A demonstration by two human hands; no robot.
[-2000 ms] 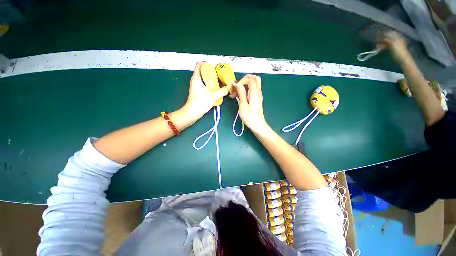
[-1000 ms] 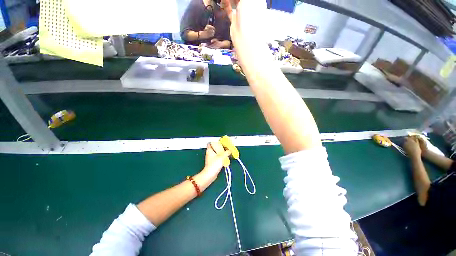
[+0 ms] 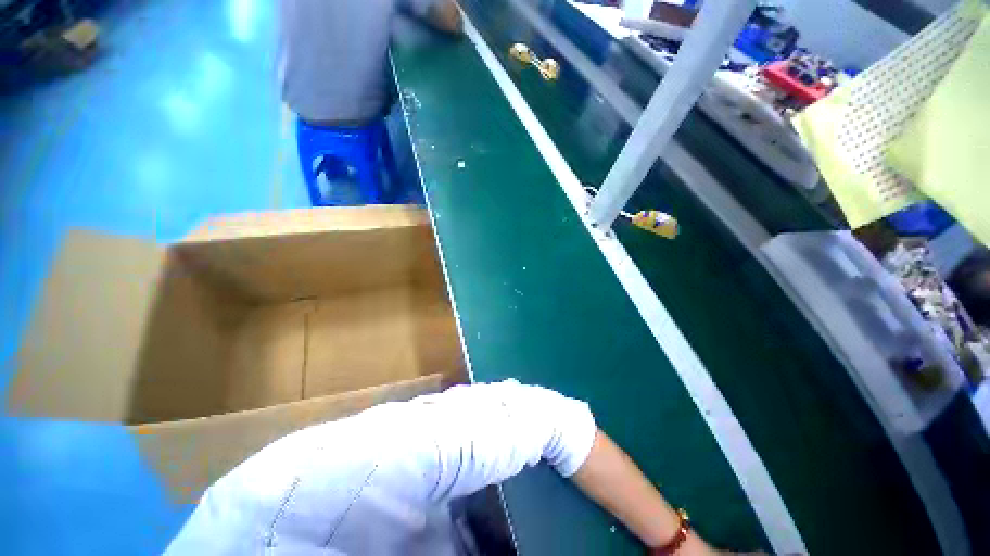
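Note:
My left hand (image 3: 711, 550) is cut off by the bottom edge of the picture at the lower right; only the wrist with a red bracelet and a bit of the hand show, by the off-white divider rail (image 3: 695, 380). Its fingers and anything in them are hidden. My right hand is not in view. A yellow corded unit (image 3: 656, 224) lies in the far lane beside the foot of a grey post. More yellow units (image 3: 534, 61) lie farther up that lane.
A large open empty carton (image 3: 315, 337) with flaps out stands left of the green worktop (image 3: 510, 250). A person in grey sits on a blue stool (image 3: 345, 152) at the upper left. A slanted post (image 3: 673, 109) rises from the rail. A translucent tray (image 3: 868, 315) and yellow sheets (image 3: 868, 141) are right.
The view has swung left to the carton and the seated person. The left hand, earlier holding two yellow units, is now at the bottom edge. The raised right hand has left the view.

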